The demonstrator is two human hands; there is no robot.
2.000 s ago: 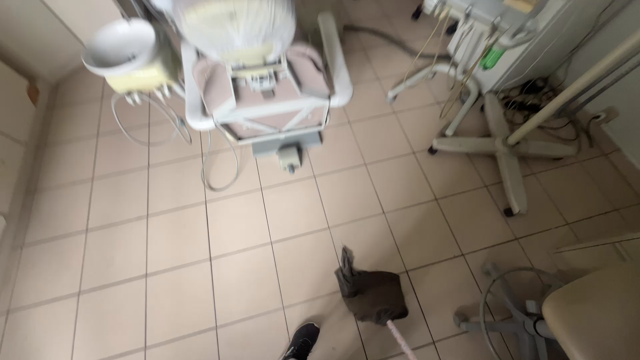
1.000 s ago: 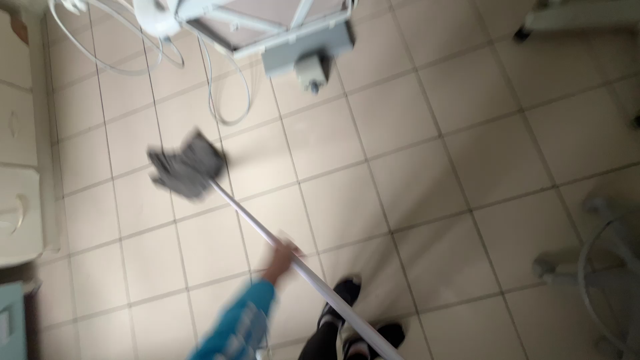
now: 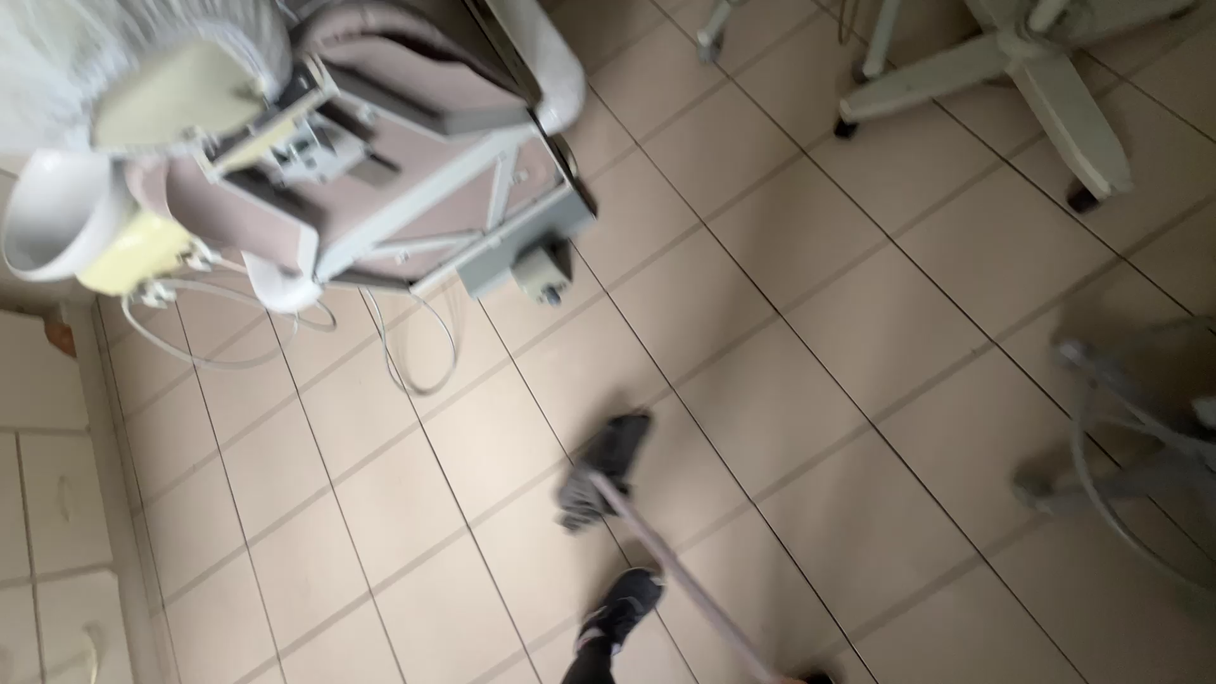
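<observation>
A mop with a dark grey cloth head (image 3: pixel 605 470) rests on the tiled floor, its cloth bunched and blurred. From it, the pale pinkish mop handle (image 3: pixel 689 584) slants down to the bottom edge. A sliver of skin shows beside the handle at that edge, most likely part of my left hand (image 3: pixel 787 678); its fingers are out of frame. My right hand is not seen. One black shoe (image 3: pixel 624 603) stands just left of the handle, below the mop head, and a bit of another dark shape shows at the bottom edge.
A dental chair (image 3: pixel 427 180) with a foot part and grey bar fills the upper left, beside a white spittoon bowl (image 3: pixel 62 218). Looped hoses (image 3: pixel 418 385) lie beneath. White cabinets (image 3: pixel 62 503) line the left. Wheeled stand legs (image 3: pixel 1054 104) and a stool base (image 3: pixel 1121 475) are on the right.
One second ago the mop head was farther left and my left hand, in a blue sleeve, showed on the handle. The sleeve is now out of view. The view has shifted and turned.
</observation>
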